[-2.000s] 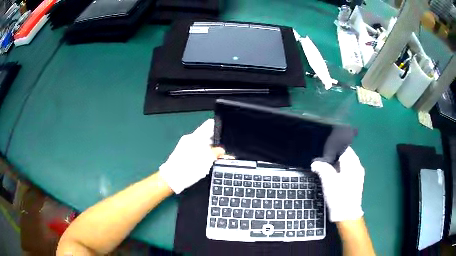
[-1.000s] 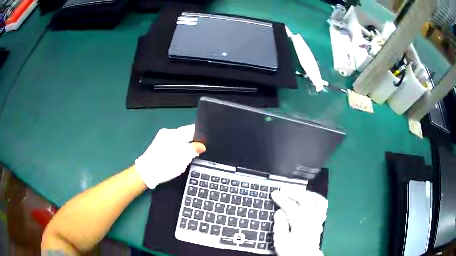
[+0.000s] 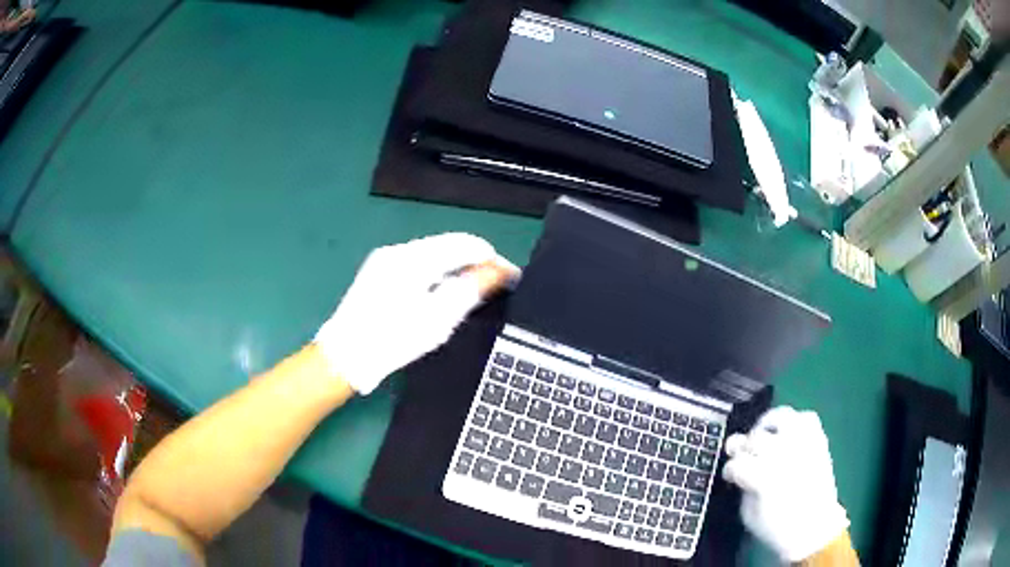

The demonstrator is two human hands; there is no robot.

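Observation:
An open mini laptop [image 3: 598,443] lies turned slightly clockwise on a black foam pad [image 3: 404,476]. Its dark screen [image 3: 665,294] stands tilted back, with a small green dot near the top edge. My left hand [image 3: 415,305], in a white glove with bare fingertips, is at the screen's left edge; whether the fingers touch it is unclear. My right hand [image 3: 789,482], gloved in white, is beside the right edge of the keyboard deck with curled fingers. Whether it grips the edge cannot be told.
A closed laptop [image 3: 604,89] with a white label lies on stacked foam pads behind. A thin dark device [image 3: 548,179] lies before it. A white crumpled piece [image 3: 762,155] and white pen holders [image 3: 947,255] are at the right. Another laptop [image 3: 936,504] lies far right.
My right hand has moved off the keys to the deck's right side. My left hand has shifted up the screen's left edge. The laptop appears turned further clockwise, and the view has shifted.

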